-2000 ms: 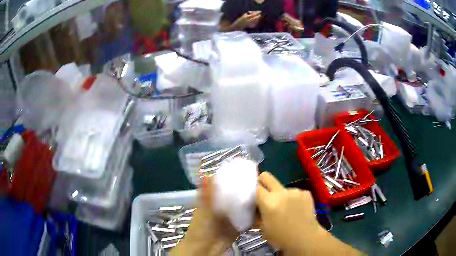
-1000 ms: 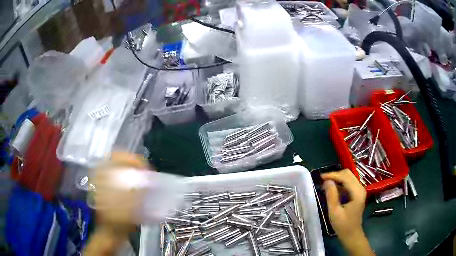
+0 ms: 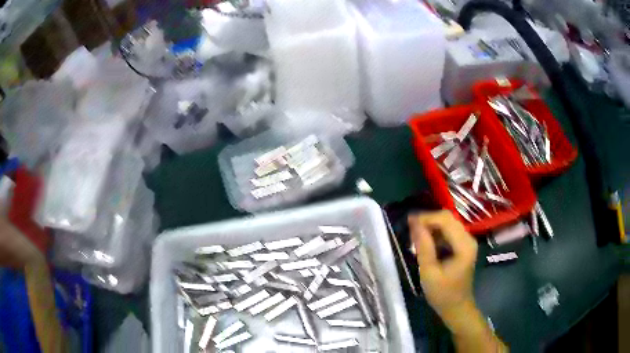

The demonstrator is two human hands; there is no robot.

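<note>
A large white tray (image 3: 160,289) full of silver cylindrical parts lies in front of me. My right hand (image 3: 445,258) is just right of it, over a dark flat phone-like slab (image 3: 404,241); its fingers are curled, and whether they hold anything small is not clear. My left hand (image 3: 15,241) is at the far left edge, blurred and partly cut off, by a red item and above a blue bin; what it holds does not show. A small clear box (image 3: 231,176) beyond the tray holds several neatly laid silver parts.
Two red bins (image 3: 464,219) with slim metal pieces stand at the right, loose pieces beside them. Tall frosted boxes (image 3: 404,69) stand behind. Clear box stacks (image 3: 76,186) are at the left, above the blue bin (image 3: 21,303). A black flexible arm (image 3: 584,131) hangs at the right.
The white thing my hands held together earlier no longer shows. My left hand has moved away to the far left edge. My right hand remains by the slab. The view has shifted.
</note>
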